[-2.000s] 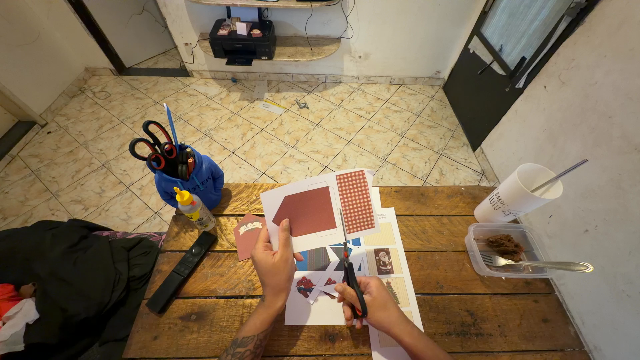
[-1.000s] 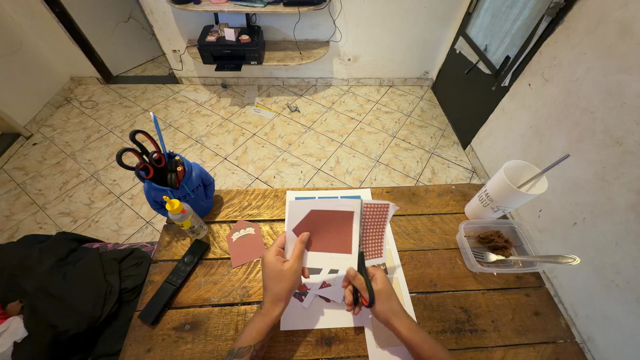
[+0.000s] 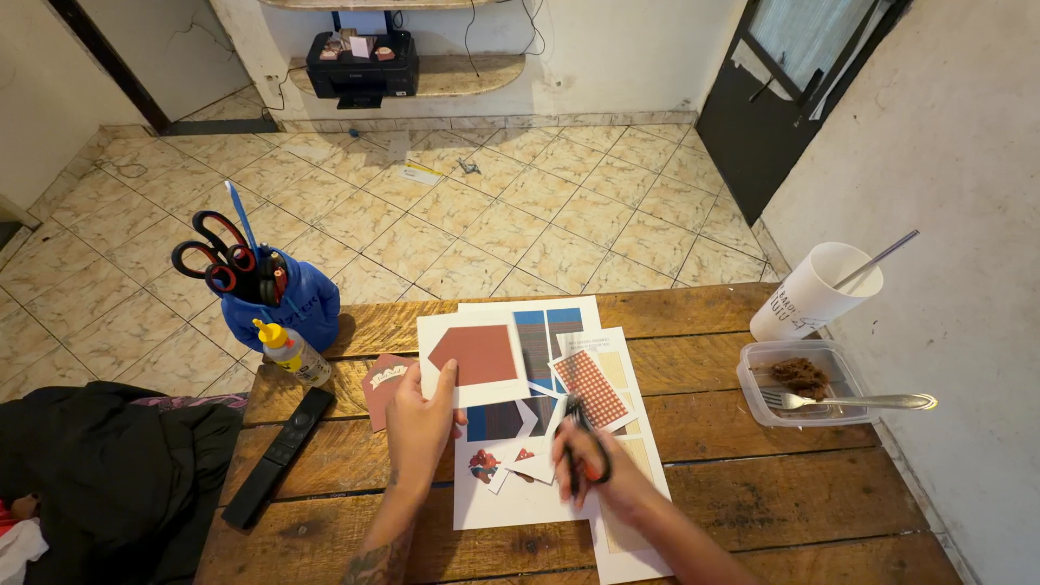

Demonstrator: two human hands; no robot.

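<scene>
My left hand [image 3: 422, 414] pinches a white paper piece printed with a dark red pointed shape [image 3: 481, 355]. In my right hand [image 3: 597, 463] is a pair of black-handled scissors [image 3: 578, 406], blurred, with the blades toward the papers. Beside the blades a red-and-white checked paper piece [image 3: 591, 388] rests on the printed sheets [image 3: 487, 512]. White paper offcuts [image 3: 530, 463] lie between my hands over a sheet with small red figures. Left of my left hand, partly behind it, is a dark red paper cutout [image 3: 380, 398] with a pale banner.
A black remote control [image 3: 278, 459], a yellow-capped glue bottle [image 3: 292, 355] and a blue holder with scissors and pens [image 3: 284, 313] are at the left. At the right stand a white cup with a straw [image 3: 812, 292] and a plastic container [image 3: 812, 418] with brown food and a fork.
The checked piece has come apart from the piece in my left hand and now lies on the sheets. The scissors have moved away from the left-hand piece.
</scene>
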